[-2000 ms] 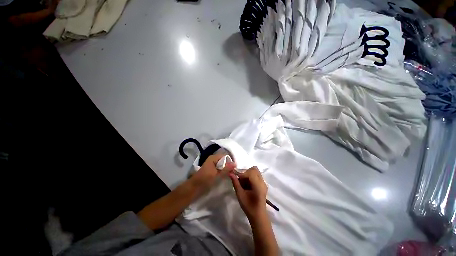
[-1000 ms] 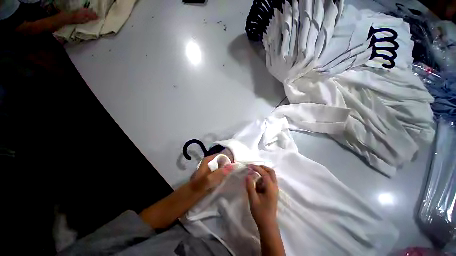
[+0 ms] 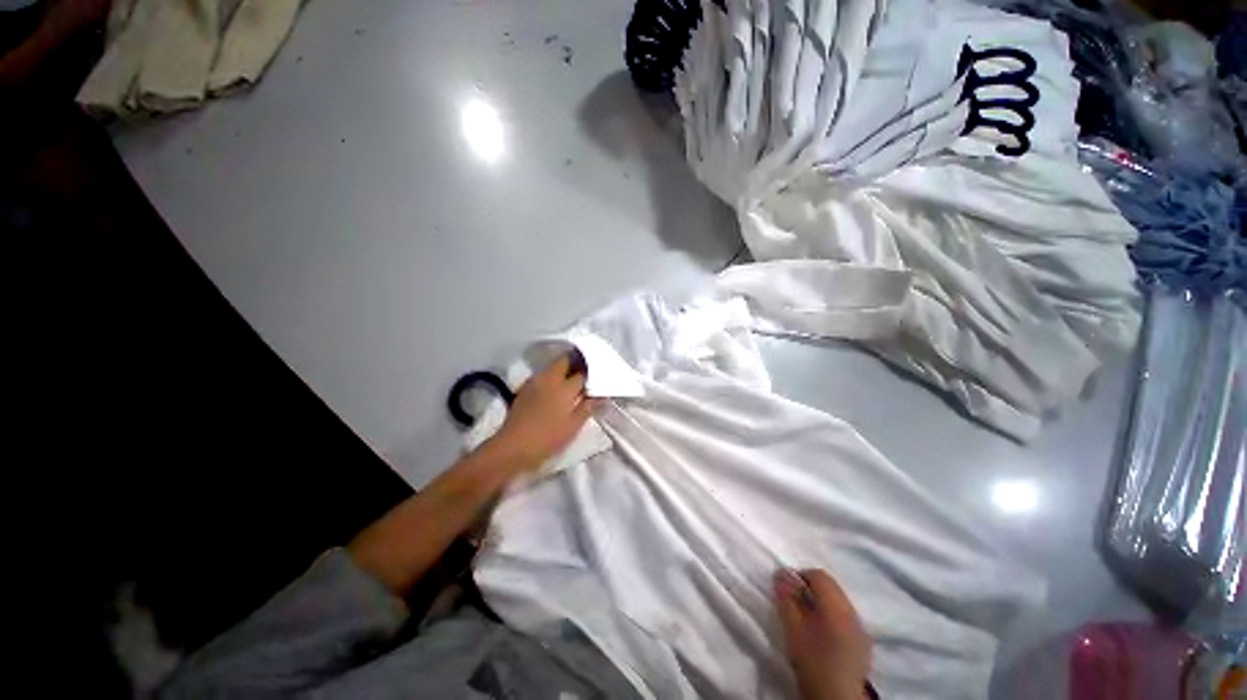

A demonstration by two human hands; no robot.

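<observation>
A white shirt (image 3: 725, 479) lies spread on the table in front of me, its front placket running diagonally down. Its black hanger hook (image 3: 479, 398) sticks out at the neck. My left hand (image 3: 550, 413) is at the collar (image 3: 606, 367), gripping the cloth at the neck, with its fingertips partly under the collar. My right hand (image 3: 825, 632) is lower on the shirt front, with thumb and finger at the placket. A small dark thing shows at its fingers and a dark tip below the hand, probably a slim tool.
A stack of hung white shirts (image 3: 944, 260) with black hooks (image 3: 1000, 99) lies at the upper right. Clear polybags (image 3: 1183, 451), a blue garment pile (image 3: 1187, 235) and a pink object (image 3: 1132, 662) are at the right. Beige garments (image 3: 192, 55) lie at the far left of the table (image 3: 369, 233).
My right hand has moved from the collar down along the shirt front. My left hand has stayed at the neck. The collar is now folded down, and the placket lies straighter.
</observation>
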